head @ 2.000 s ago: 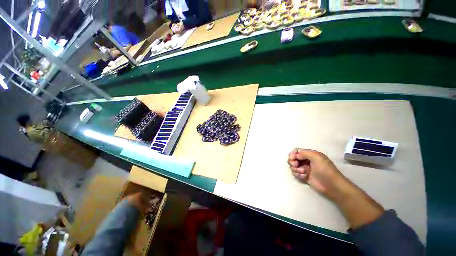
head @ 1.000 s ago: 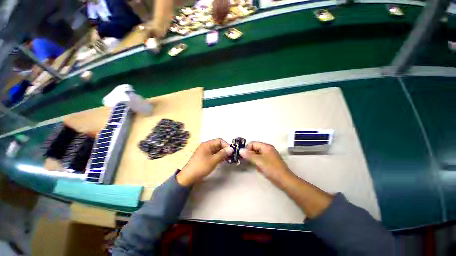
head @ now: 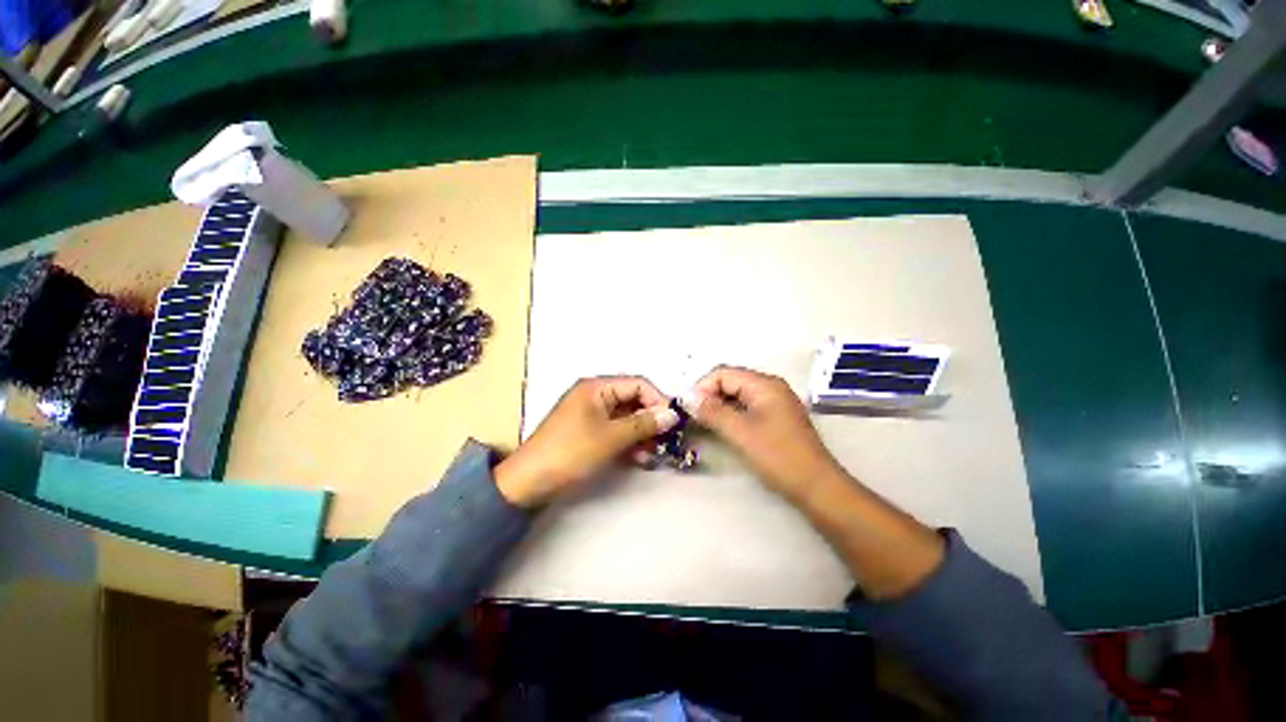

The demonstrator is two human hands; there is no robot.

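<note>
A small dark, speckled circuit module is held between my two hands above the cream board. My left hand pinches it from the left. My right hand has its fingertips at its upper right side. Fingers partly hide the module. A white panel carrier with dark strips stands to the right of my right hand. The glittery black module pile lies on the tan board to the left.
A long panel tray stands at left, with a grey container topped by white cloth behind it. Black stacked parts are far left. A teal strip lies at the front left edge. A green conveyor belt runs behind, with a grey post at right.
My left hand has come up from the carton at lower left and meets my right hand over the board. Both now hold a module. The view has turned and tilted down.
</note>
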